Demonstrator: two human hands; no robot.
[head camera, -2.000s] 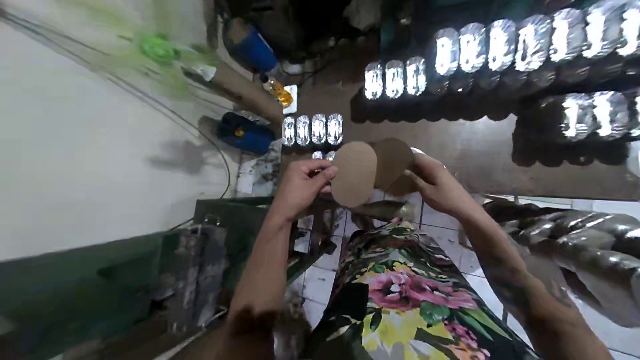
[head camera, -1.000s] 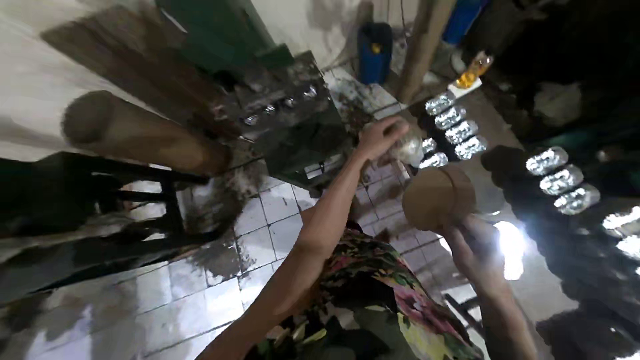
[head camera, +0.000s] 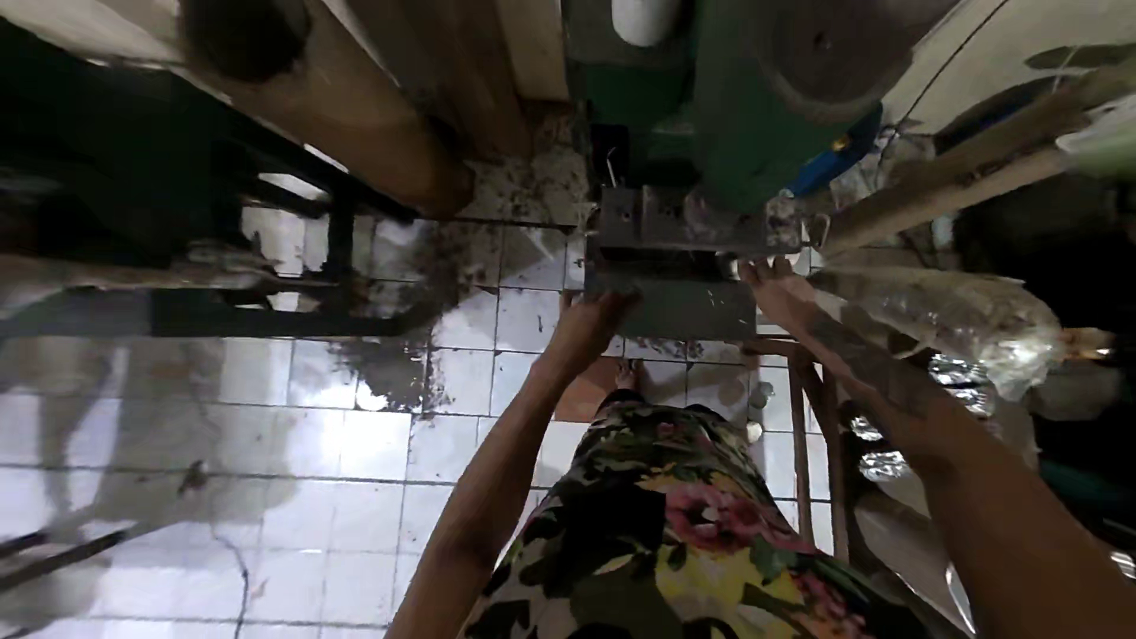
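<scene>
A metal machine (head camera: 683, 217) with a flat dark plate (head camera: 688, 309) at its front stands ahead of me, green behind. My left hand (head camera: 599, 324) is at the plate's left edge, its fingers blurred and partly dark; whether it holds anything is unclear. At the right end of the machine's slot is my right hand (head camera: 781, 288), fingers reaching toward the metal, with a small pale spot by the fingertips. I cannot tell whether that hand grips something. The brown oval discs seen earlier do not show clearly now.
A clear plastic bag (head camera: 958, 315) hangs right of my right hand. Foil-like silvery pieces (head camera: 963, 382) lie beyond my right forearm. A wooden frame (head camera: 821, 426) stands below them. Large brown rolls (head camera: 355, 115) lean at upper left, and a dark metal stand (head camera: 337, 231) is at left.
My view has turned strongly toward the machine. Earlier, brown oval discs were in both hands, then by my right hand; now both hands are at the machine's plate and slot.
</scene>
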